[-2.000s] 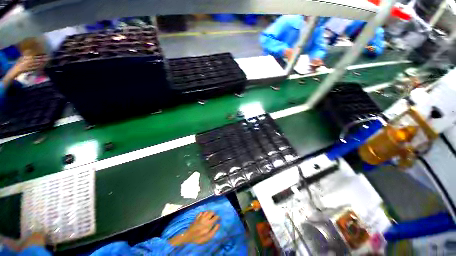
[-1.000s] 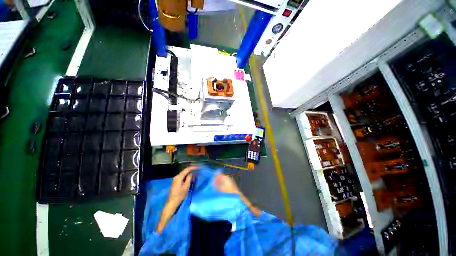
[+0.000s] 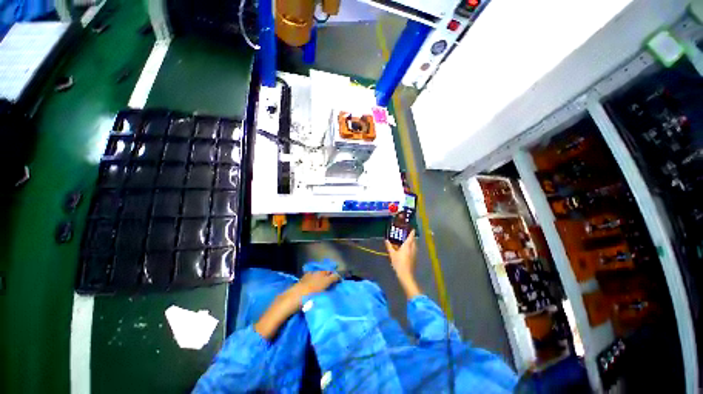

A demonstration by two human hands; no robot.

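My right hand [image 3: 402, 255] is at the lower end of a dark handheld device [image 3: 401, 219] with a small lit screen, at the right front corner of the white press base [image 3: 301, 202]; its fingers touch or hold the device. My left hand [image 3: 316, 282] rests on the blue smock over my lap, with nothing visible in it. The press fixture [image 3: 352, 146], a silvery block with an orange-brown top, stands on the base. The gold-brass press head [image 3: 294, 23] hangs behind it at the top.
A black blister tray [image 3: 162, 200] lies left of the press, with a white paper scrap [image 3: 191, 326] in front. Small dark parts [image 3: 65, 231] lie on the green belt at far left. Blue posts [image 3: 402, 61] stand behind the base. Shelves with orange-brown and dark items [image 3: 590, 204] stand at right.
My right hand has moved from my lap forward and right to the device. My left hand has moved slightly right and lies flatter on the smock.
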